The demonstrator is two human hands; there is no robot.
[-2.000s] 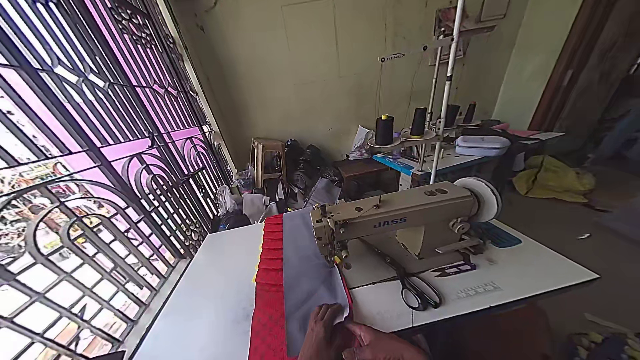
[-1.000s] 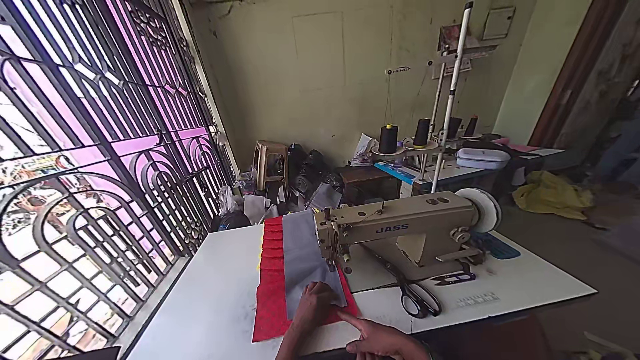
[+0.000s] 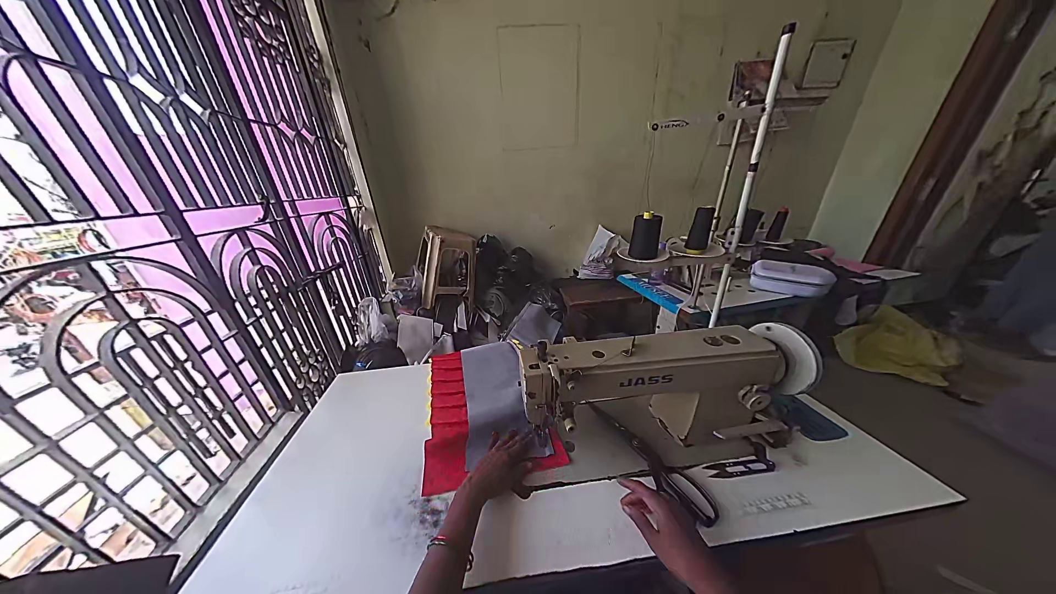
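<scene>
My left hand [image 3: 501, 464] lies flat on the grey fabric [image 3: 493, 396], close in front of the needle area of the sewing machine [image 3: 660, 371]. Beneath the grey piece is red pleated fabric [image 3: 447, 450], which shows along its left side and at its near corner. Over the front of the white table, my right hand [image 3: 660, 516] is raised with its fingers apart and nothing held. Just beside it lie black-handled scissors [image 3: 693, 495], their blades pointing towards the machine. Small thread snips [image 3: 741, 468] rest to the right of the scissors.
A metal window grille [image 3: 190, 247] runs along the left of the white table [image 3: 330, 495]. Behind the machine are a thread stand with black thread cones [image 3: 645, 237], a second table with a pale case [image 3: 792, 278], a plastic stool [image 3: 447, 264] and dark bags. Yellow cloth [image 3: 899, 346] lies on the floor.
The fabric has moved away from me, further past the needle area. My right hand has gone from beside the left hand and the cloth to the right, near the scissors.
</scene>
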